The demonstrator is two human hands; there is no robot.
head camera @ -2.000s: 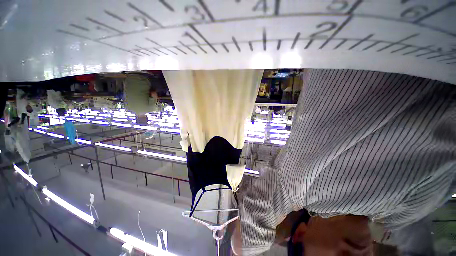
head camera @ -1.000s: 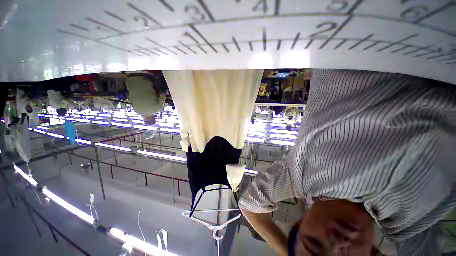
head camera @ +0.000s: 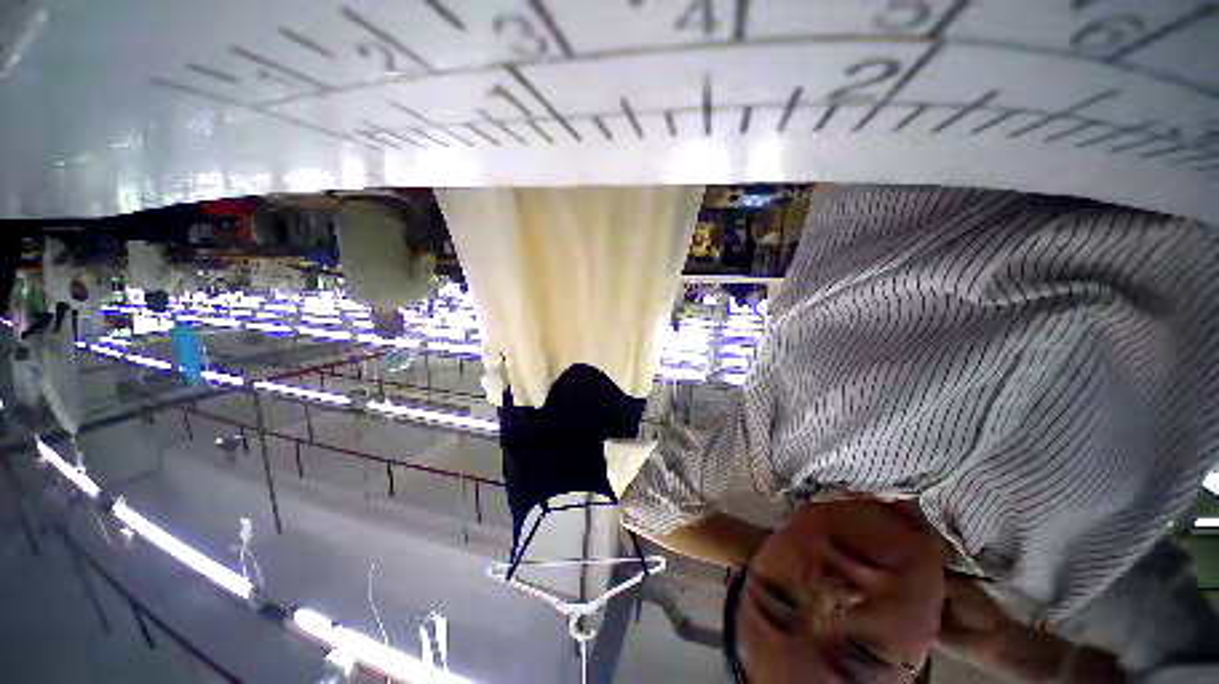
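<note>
The picture is upside down. A white surface with a printed ruler scale [head camera: 642, 94] fills its top edge, very near the camera. A cream and black garment [head camera: 575, 307] hangs from a white hanger [head camera: 578, 595] at the middle. Neither my left hand nor my right hand can be made out, and no held work shows.
A person in a striped shirt [head camera: 989, 361] fills the right side, close by, with bent arms beside the head and no clear hands. Rows of tube lights [head camera: 181, 541] and ceiling rails show left. Another pale figure [head camera: 378, 254] is farther back.
The person in the striped shirt has shifted, with the head now lower-middle right and both bent arms showing. The hanger has swung slightly. The ruler scale has not moved.
</note>
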